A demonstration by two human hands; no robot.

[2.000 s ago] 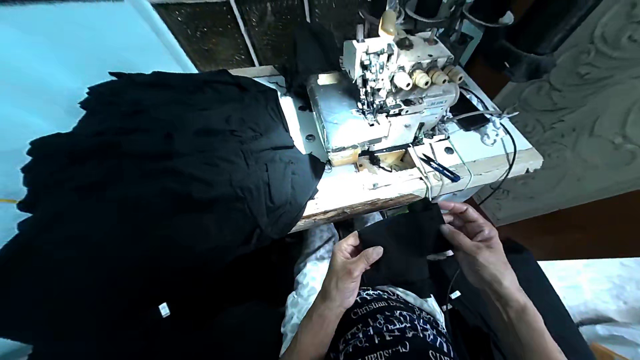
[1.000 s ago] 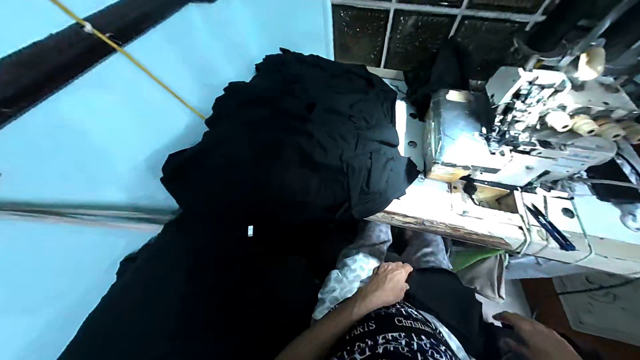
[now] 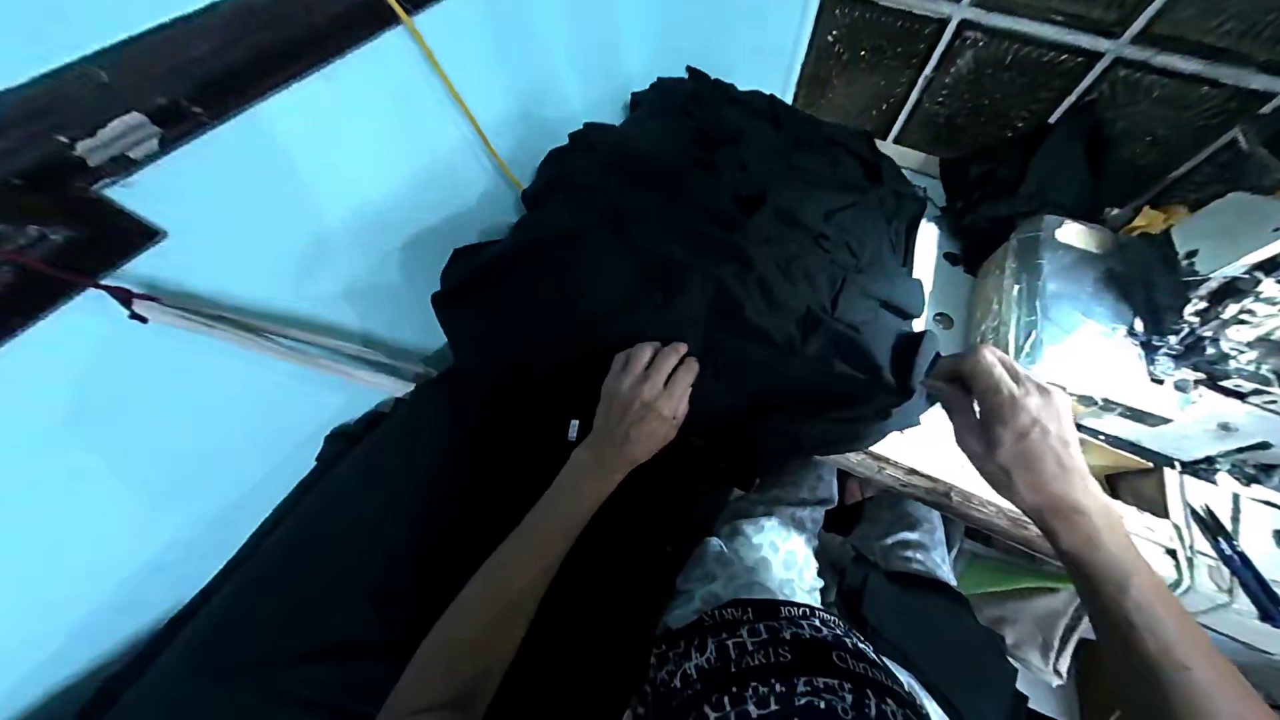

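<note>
A large heap of black fabric [image 3: 720, 260] lies left of the sewing machine and spreads down toward the lower left. My left hand [image 3: 647, 400] rests on it with the fingers bent over the cloth; whether they grip it cannot be told. At the heap's right edge, my right hand [image 3: 1000, 420] pinches a fold of the black fabric between thumb and fingers. A small white tag [image 3: 573, 430] shows on the cloth beside my left wrist. Another piece of black fabric [image 3: 930, 630] lies by my lap.
The overlock sewing machine [image 3: 1230, 330] stands at the right on a worn worktable [image 3: 960, 500]. Blue-handled thread snips [image 3: 1240, 565] lie near its front edge. A yellow cord [image 3: 455, 95] runs down the light blue wall [image 3: 280, 180]. Dark tiles [image 3: 970, 80] are behind.
My hands have moved from my lap up to the fabric heap, the left onto it and the right to its edge. The black piece held two seconds ago is out of my hands. The view has swung left.
</note>
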